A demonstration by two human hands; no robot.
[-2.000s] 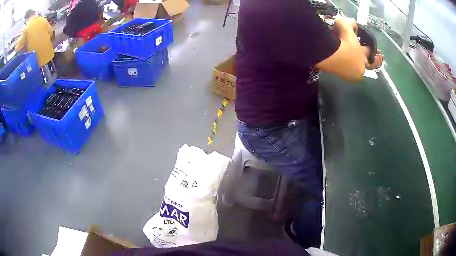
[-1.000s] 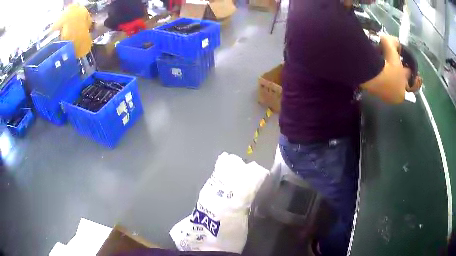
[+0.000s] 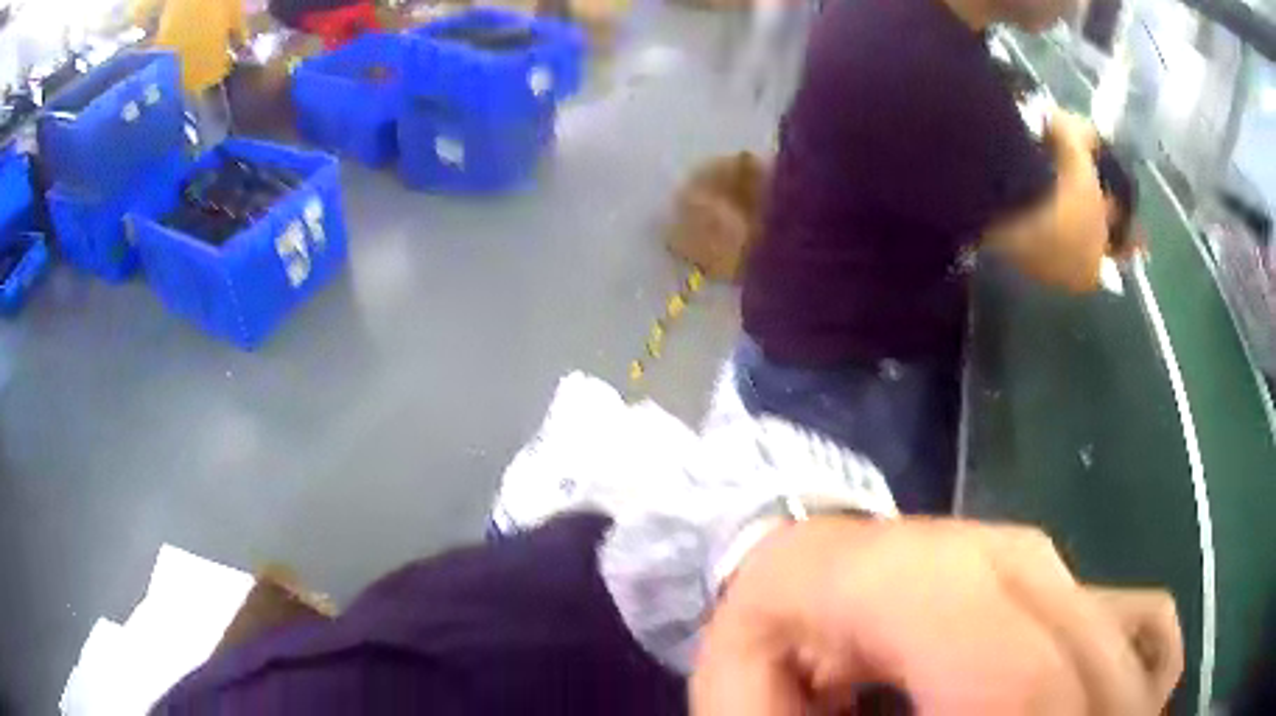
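Observation:
My left hand (image 3: pixel 938 616) is large and blurred at the bottom right, cut off by the lower edge. It is bare, with a pale striped cuff at the wrist, and reaches in from the left above the bench side. Its fingers are curled; whether they hold anything cannot be told. A small dark patch shows below them at the frame's edge. My right hand is out of the picture. A white woven sack (image 3: pixel 581 441) stands on the floor, partly hidden behind the striped sleeve. The dark green bench (image 3: pixel 1036 406) runs along the right.
A person in a dark shirt (image 3: pixel 868 196) stands at the bench, holding something dark. Blue crates (image 3: pixel 245 252), some with black parts, stand at the left. A brown carton (image 3: pixel 721 210) is on the floor. White sheets (image 3: pixel 175 616) lie at the lower left.
My left hand and its striped sleeve have come into view at the bottom right, covering part of the sack and the person's legs. The view first swung left, then tilted down slightly.

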